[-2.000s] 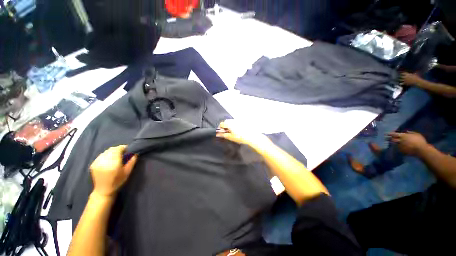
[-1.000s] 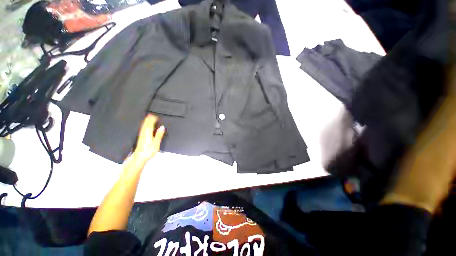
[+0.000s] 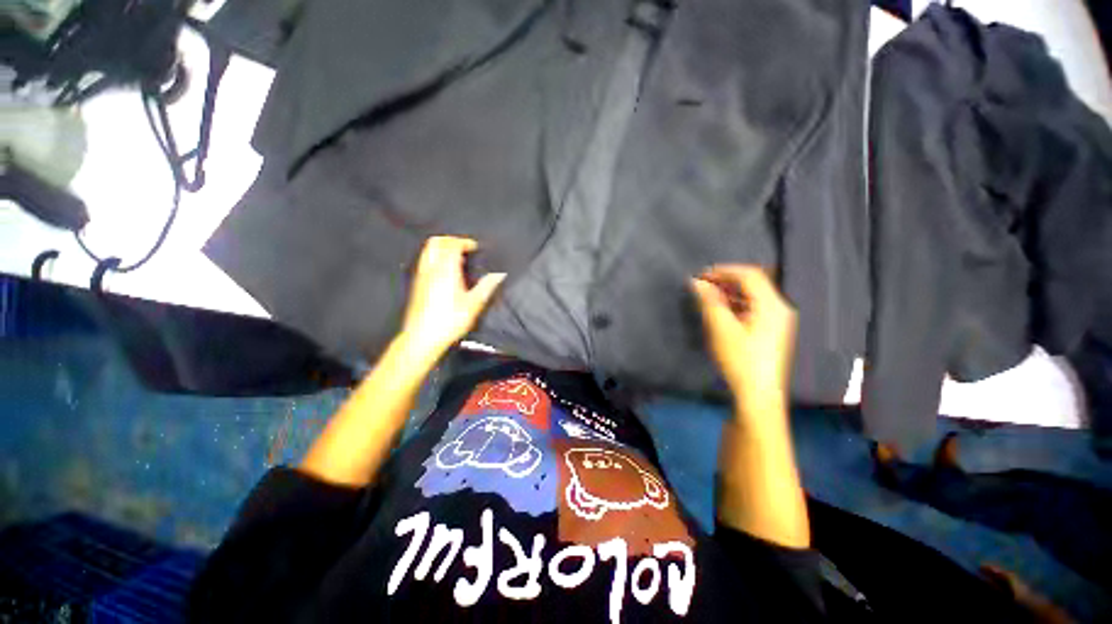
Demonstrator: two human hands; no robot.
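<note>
A dark grey suit jacket [image 3: 719,146] lies front up on the table before me, its hem at the near edge. Its front is partly open, and smoother, lighter lining [image 3: 595,183] shows between the front edges. A small dark button [image 3: 600,322] sits by the right-hand front edge. My left hand [image 3: 445,293] is over the left front panel, thumb and fingers apart, holding nothing that I can see. My right hand [image 3: 746,319] is over the right front panel, fingers curled round a small dark reddish tool that looks like thread snips [image 3: 733,294], mostly hidden.
Another dark grey jacket [image 3: 951,183] lies at the right, its sleeve hanging over the table edge. Black hangers [image 3: 201,122] and a pale rounded bottle [image 3: 49,140] are at the left. Dark cloth [image 3: 207,347] hangs below the left table edge. A blue crate [image 3: 92,567] stands on the blue floor.
My right hand has come from the far right, where it was blurred by a dark garment, to over the jacket front. My left hand remains over the left panel. The view has moved closer to the hem.
</note>
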